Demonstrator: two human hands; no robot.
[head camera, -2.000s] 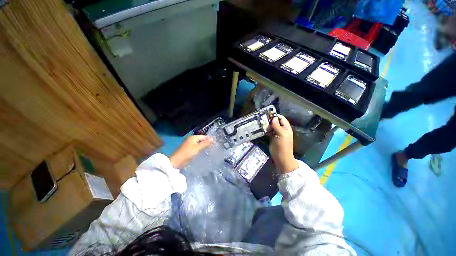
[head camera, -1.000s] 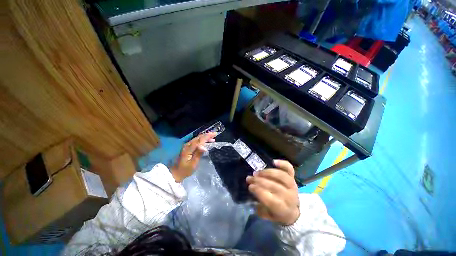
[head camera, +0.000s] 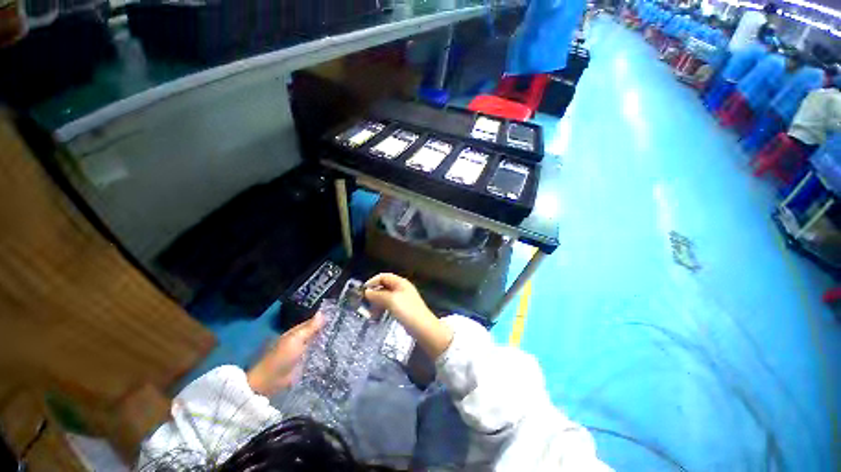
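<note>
A clear bubble bag (head camera: 327, 355) is in my left hand (head camera: 284, 357), which holds its left side above my lap. My right hand (head camera: 392, 300) holds the top end of an electronic module (head camera: 354, 300); the rest of the module appears to be inside the bag, blurred by the bubbles. A black tray (head camera: 309, 293) on the floor beyond my hands holds a module. Another pale module (head camera: 396, 343) shows below my right wrist, partly hidden by my sleeve.
A low cart (head camera: 544, 226) carries black trays (head camera: 433, 189) with several modules. A carton (head camera: 415, 261) with clear plastic sits under it. A wood-grain panel (head camera: 83, 240) stands left, a bench (head camera: 230, 64) behind. A red stool (head camera: 512, 101) and seated people (head camera: 779, 88) are farther off.
The view has swung right and up, showing the aisle and people. My right hand has moved up and now grips the module end at the bag's mouth; the bag stands more upright.
</note>
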